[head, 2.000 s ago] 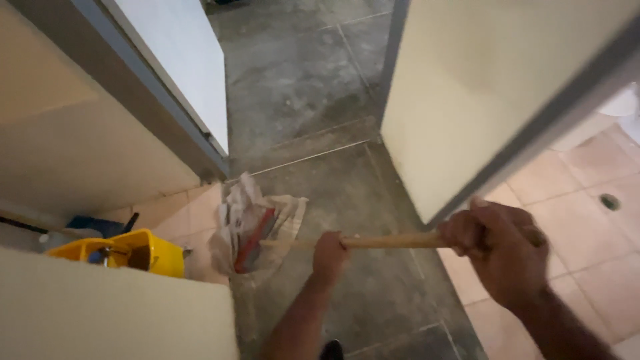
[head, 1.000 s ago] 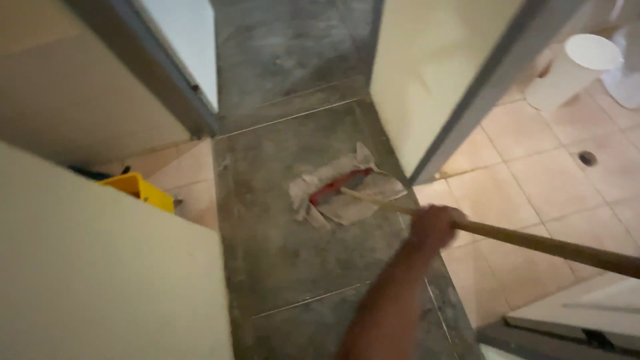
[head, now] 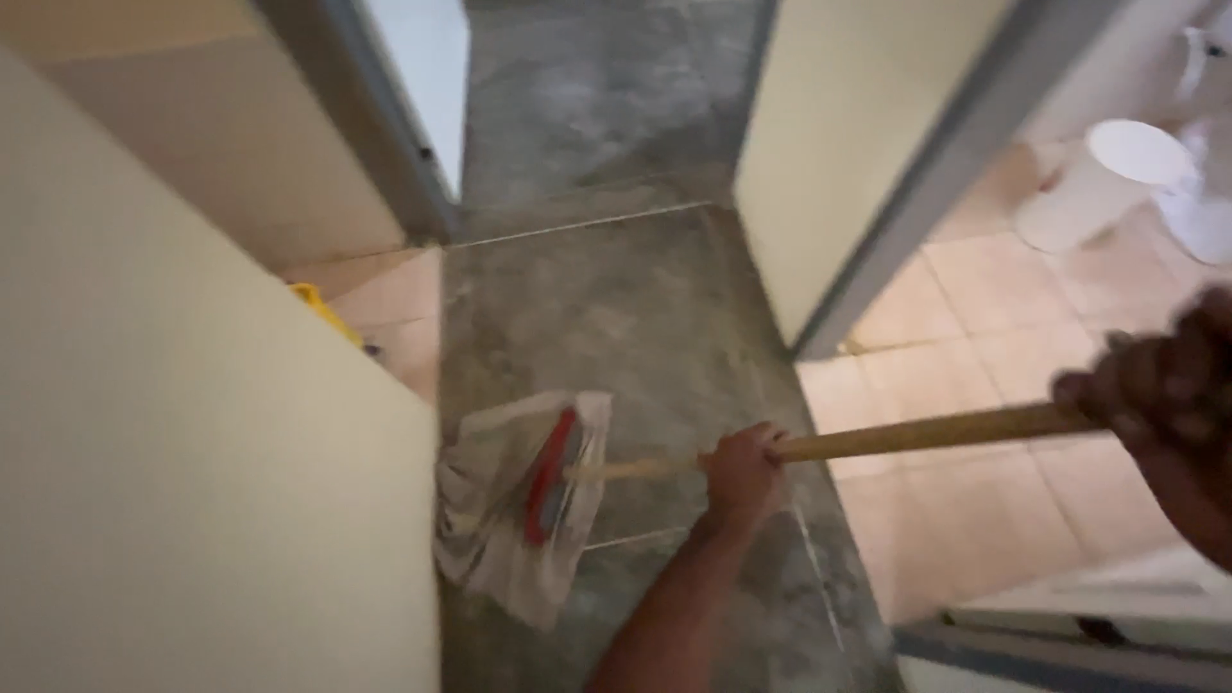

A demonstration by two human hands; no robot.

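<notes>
A long wooden pole [head: 914, 436] runs from the right edge to a red floor squeegee head [head: 551, 476] at lower left. My left hand [head: 749, 470] is closed around the lower part of the pole. Farther up, at the right edge, my right hand [head: 1160, 385] grips its upper part, slightly blurred. A pale, damp-looking floor cloth [head: 491, 520] lies spread under and around the squeegee head on the grey floor [head: 616, 318]; its left side touches the base of the cream wall or partition.
Cream panels [head: 241, 433] stand at left and right [head: 837, 125], with grey door frames. Part of a yellow bucket [head: 325, 313] shows behind the left panel. On the pink tiles at right stands a white bin [head: 1083, 197]. A white door [head: 1088, 597] is at lower right.
The squeegee head and cloth have moved from the middle of the grey floor back toward me and left, beside the left panel. My right hand, out of view one second ago, shows again on the pole.
</notes>
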